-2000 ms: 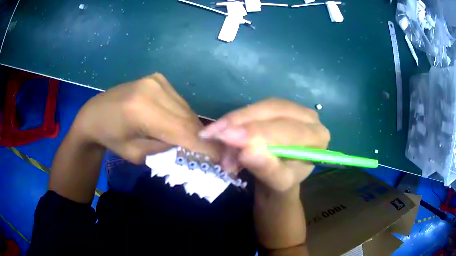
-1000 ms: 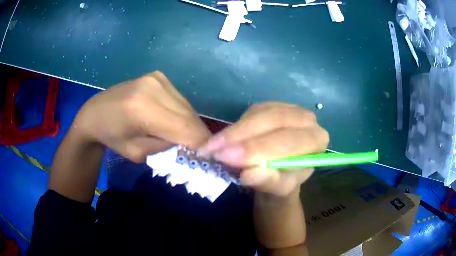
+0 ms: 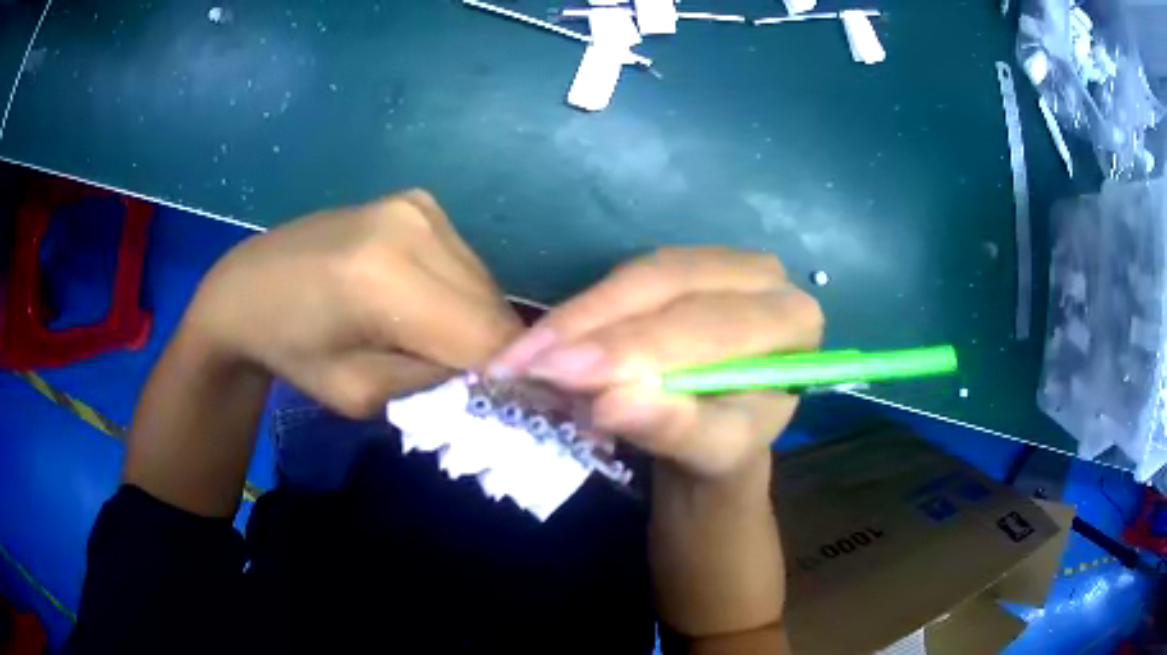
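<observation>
My left hand (image 3: 365, 307) holds a fanned bunch of workpieces (image 3: 493, 448) just off the bench's near edge. Dark-centred round ends show in a slanting row, with ragged white tabs below them. My right hand (image 3: 691, 352) grips a bright green knife-like tool (image 3: 819, 370), its handle pointing right. The right fingertips are at the bunch's upper side, close to the left fingers. The tool's tip is hidden by the right hand and blurred. Loose tabbed rods (image 3: 598, 74) lie crossed at the far side of the green bench mat (image 3: 422, 115).
A grey flat strip (image 3: 1016, 192) lies to the right. Clear bags (image 3: 1111, 307) with pale parts are at the right edge. Below the bench are a red stool (image 3: 77, 339), a cardboard box (image 3: 896, 537) and blue floor. White specks dot the mat.
My right hand and the green tool have shifted slightly left and up, the handle's tilt varying. The bunch has moved slightly right; my left hand keeps its hold.
</observation>
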